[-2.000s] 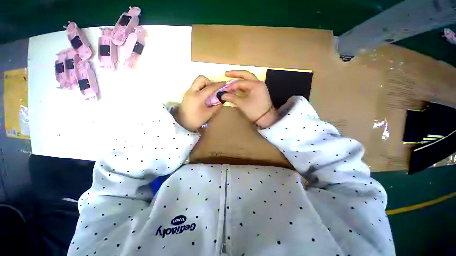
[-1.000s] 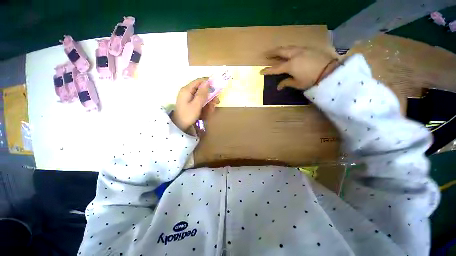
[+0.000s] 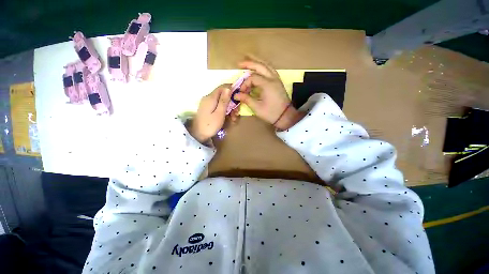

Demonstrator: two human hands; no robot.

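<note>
My left hand (image 3: 210,113) holds a pink plastic housing (image 3: 239,80) in front of me. My right hand (image 3: 265,96) presses a small black pad (image 3: 235,97) on the housing with its thumb and fingers. The black pad sheet (image 3: 325,87) lies on yellow release paper (image 3: 289,80) just right of my right hand. Its left edge is stepped, and my right sleeve covers its lower part. Several pink housings with black pads (image 3: 117,60) lie in a loose group on the white board (image 3: 64,144) at the upper left.
Cardboard (image 3: 279,48) covers the ledge at the middle and right. Spare black pad sheets (image 3: 467,142) lie at the right edge. A grey metal post (image 3: 429,27) slants at the upper right. The dark-green conveyor belt (image 3: 257,13) runs beyond the ledge.
My right hand has come back left from the pad sheet to the housing, with a black pad now there. The sheet's left edge has become stepped. My left hand still holds the housing.
</note>
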